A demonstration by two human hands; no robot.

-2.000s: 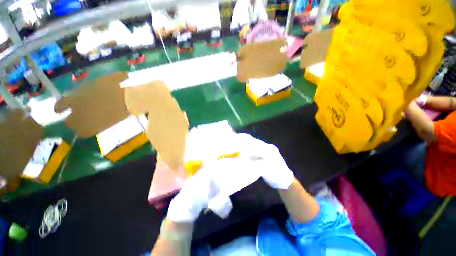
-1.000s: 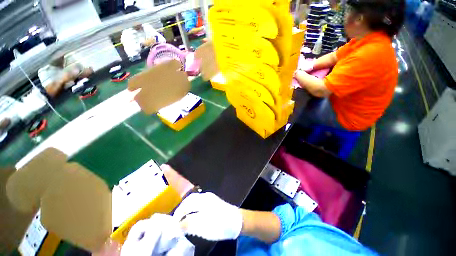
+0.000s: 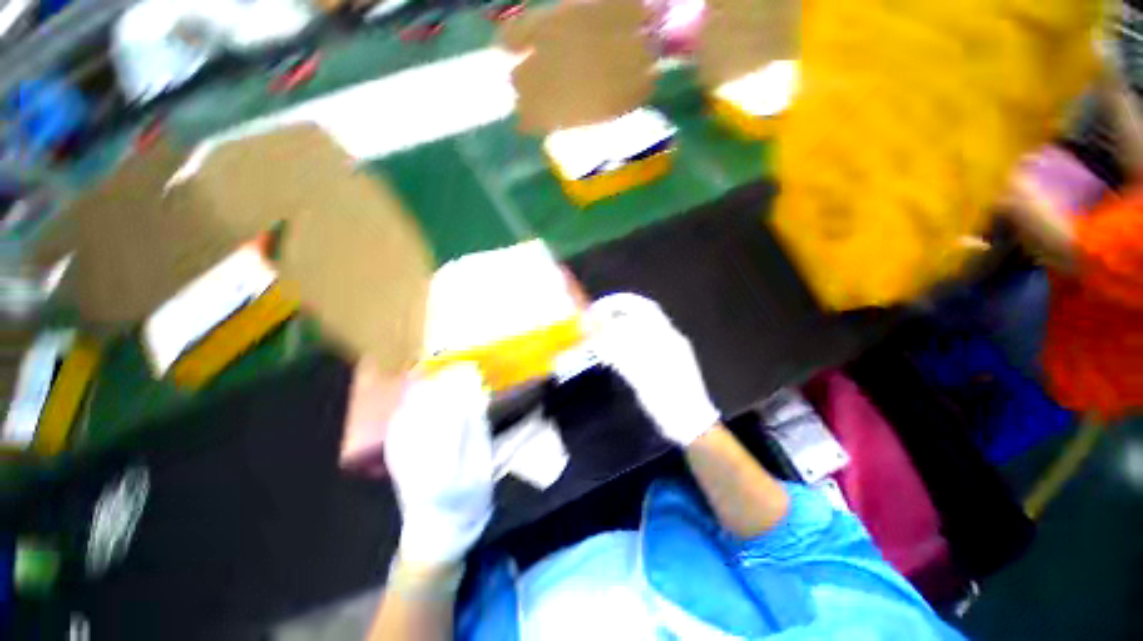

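An open yellow carton [image 3: 508, 361] rests on the pink slab [image 3: 366, 423], its brown lid [image 3: 357, 276] standing up at the left. A flat white insert [image 3: 501, 294] fills the carton. My left hand [image 3: 439, 457], white-gloved, is at the carton's front left corner. My right hand [image 3: 654, 366], white-gloved, is at its front right side, fingertips by a small white piece [image 3: 577, 362]. Blur hides whether either hand grips anything. A crumpled white piece [image 3: 537, 453] lies in front of the carton, between the hands.
More open cartons stand on the green belt [image 3: 483, 188] behind. A tall yellow carton stack [image 3: 902, 163] leans at the right. White units [image 3: 805, 432] lie in a black bin by my right arm. A pale coil [image 3: 117, 520] is at left. A person in orange [image 3: 1097, 313] sits at right.
The view has swung back left from the right-hand aisle. My hands were close together over a small white item; now they are apart, one at each front side of the carton.
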